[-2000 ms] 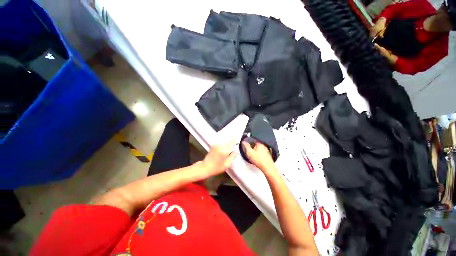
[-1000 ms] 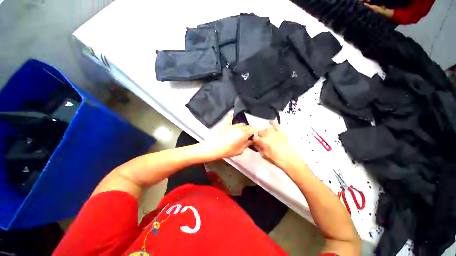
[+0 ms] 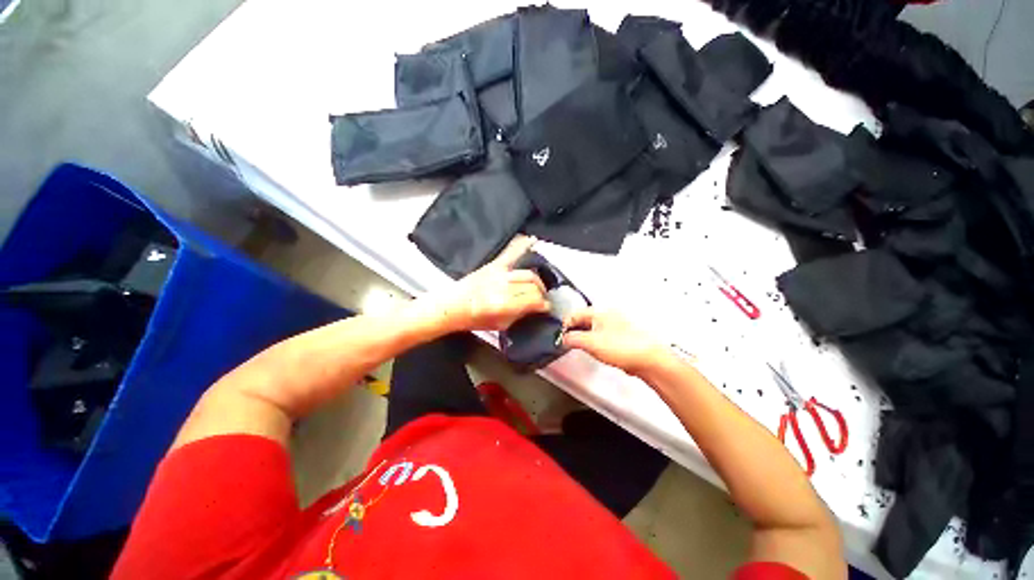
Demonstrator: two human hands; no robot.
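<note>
A black pouch (image 3: 531, 340) is bunched between my two hands at the table's near edge, with its opening spread and a pale patch showing inside. My left hand (image 3: 505, 295) grips its upper left side. My right hand (image 3: 601, 340) pinches its right edge with the fingertips. Some of my left fingers are hidden by the fabric. Just beyond lies an overlapping group of flat black pouches (image 3: 578, 147), some with small white logos.
Red snips (image 3: 739, 299) and red-handled scissors (image 3: 807, 419) lie on the white table cover (image 3: 692, 272) to the right. A loose black heap (image 3: 941, 295) fills the right side. A blue bin (image 3: 170, 397) with black pouches stands at left. Dark specks lie near the pouches.
The held pouch has moved nearer the table edge and its opening now shows. My hands have moved slightly apart. The view has shifted, and the other person's red sleeve has mostly left the picture.
</note>
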